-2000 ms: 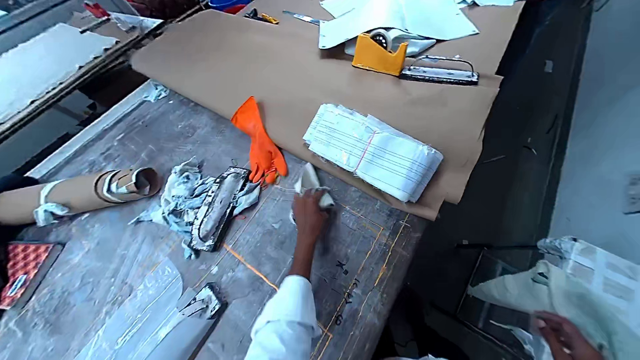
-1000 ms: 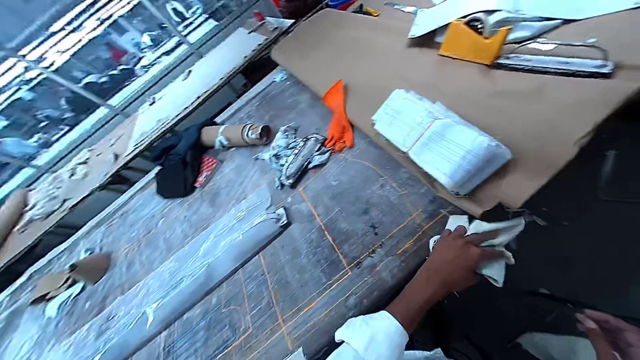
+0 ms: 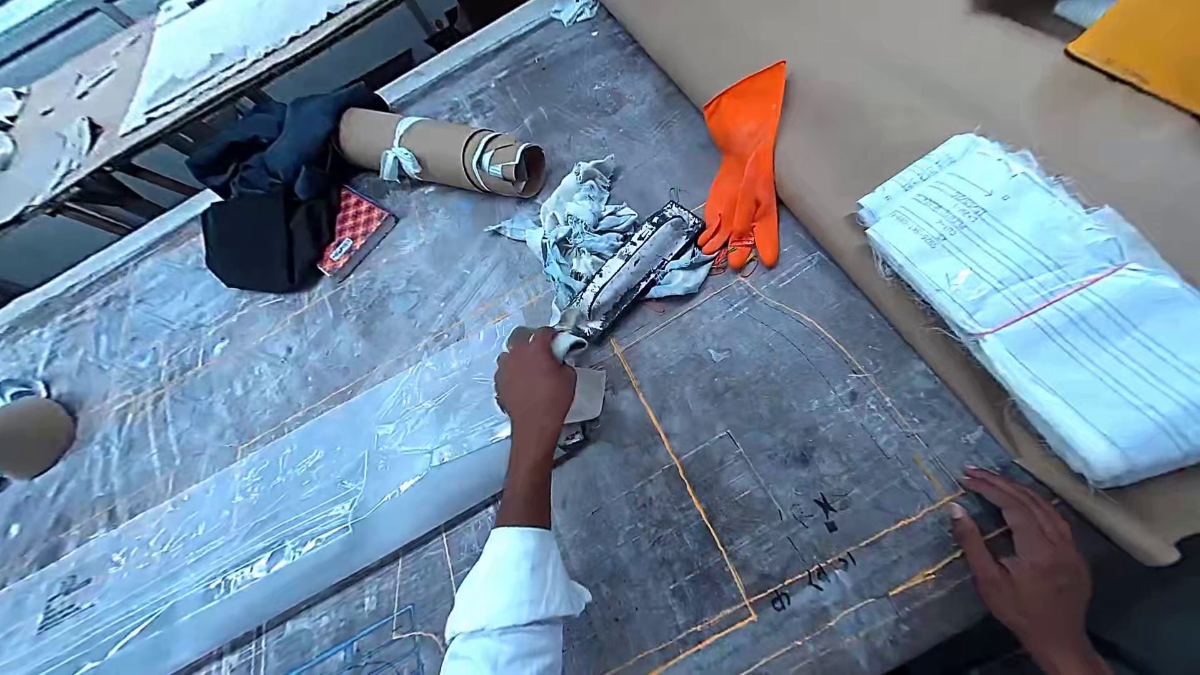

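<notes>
My left hand (image 3: 536, 380), at the end of a white sleeve, is closed on a pale cloth (image 3: 568, 347). It is beside the end of a long plastic-wrapped piece (image 3: 375, 469), by a beige block-like thing (image 3: 587, 396) that it partly hides. Just beyond lies a worn, paint-marked hand tool (image 3: 630, 272) on a heap of crumpled rags (image 3: 583, 220). An orange rubber glove (image 3: 745, 173) lies right of the tool. My right hand (image 3: 1027, 562) has its fingers apart and rests at the near right edge of the marked grey table (image 3: 694, 412); nothing is seen in it.
Brown paper (image 3: 844, 84) covers the table's far right part, with a banded stack of white cloth pieces (image 3: 1050, 309) and a yellow object (image 3: 1144, 52) on it. A tied brown roll (image 3: 431, 150), a dark bag (image 3: 267, 234) and a red patterned booklet (image 3: 356, 230) lie at far left.
My left hand has moved with the pale cloth from the table's near right edge to the end of the plastic-wrapped piece. My right hand has come onto the table edge. The view has shifted.
</notes>
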